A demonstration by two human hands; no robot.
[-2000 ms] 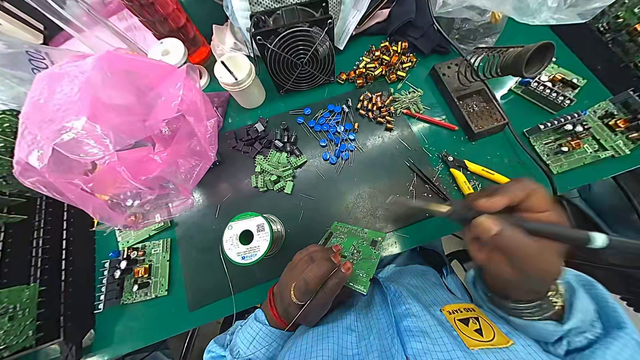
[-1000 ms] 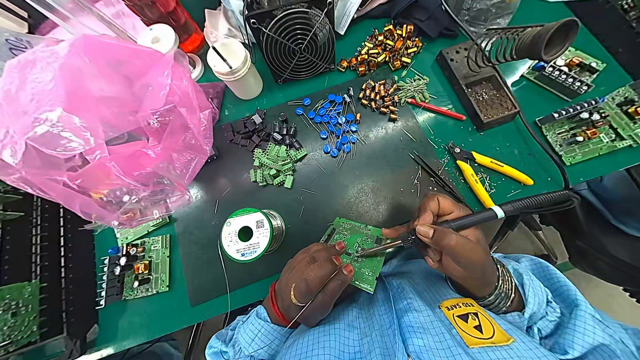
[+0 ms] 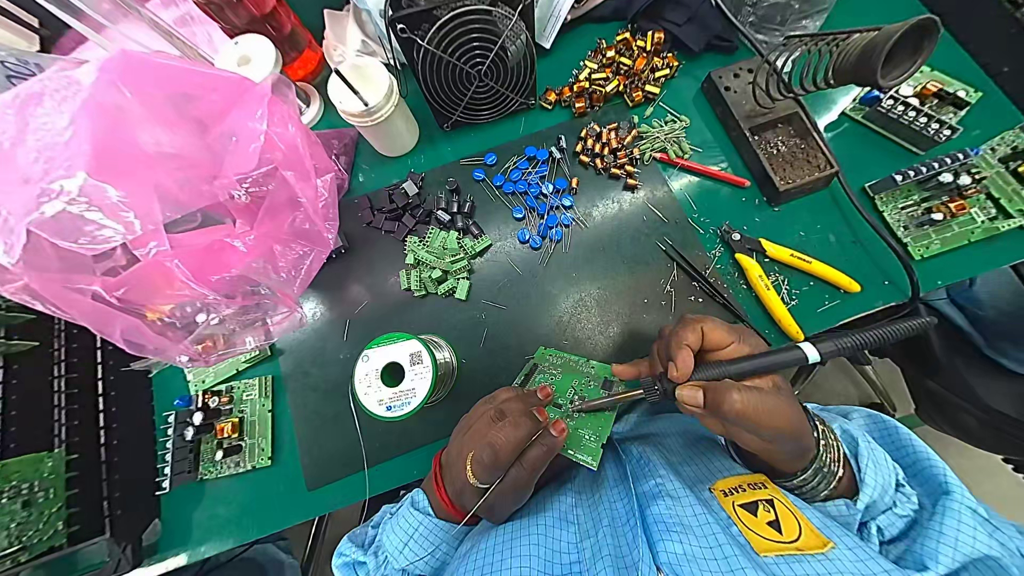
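My left hand (image 3: 508, 452) grips the near left part of a green printed circuit board (image 3: 588, 444) and pinches a strand of solder wire (image 3: 490, 492) between its fingers. In my right hand (image 3: 720, 384) is a black-handled soldering iron (image 3: 752, 364), its metal tip low over or on the board beside my left fingertips; whether it touches cannot be told. A solder spool (image 3: 394, 376) stands on the dark mat to the left of the board, with wire running down from it.
Blue disc components (image 3: 534, 192), green connectors (image 3: 438, 260), black parts (image 3: 408, 204) and copper coils (image 3: 608, 152) lie in piles beyond. Yellow-handled cutters (image 3: 788, 268), tweezers (image 3: 704, 280) and an iron stand (image 3: 772, 128) are at right. A fan (image 3: 480, 64) and pink plastic bag (image 3: 160, 200) stand farther off.
My right hand has moved left from the right side, bringing the soldering iron's tip to the board. My left hand keeps its hold on the board and the wire.
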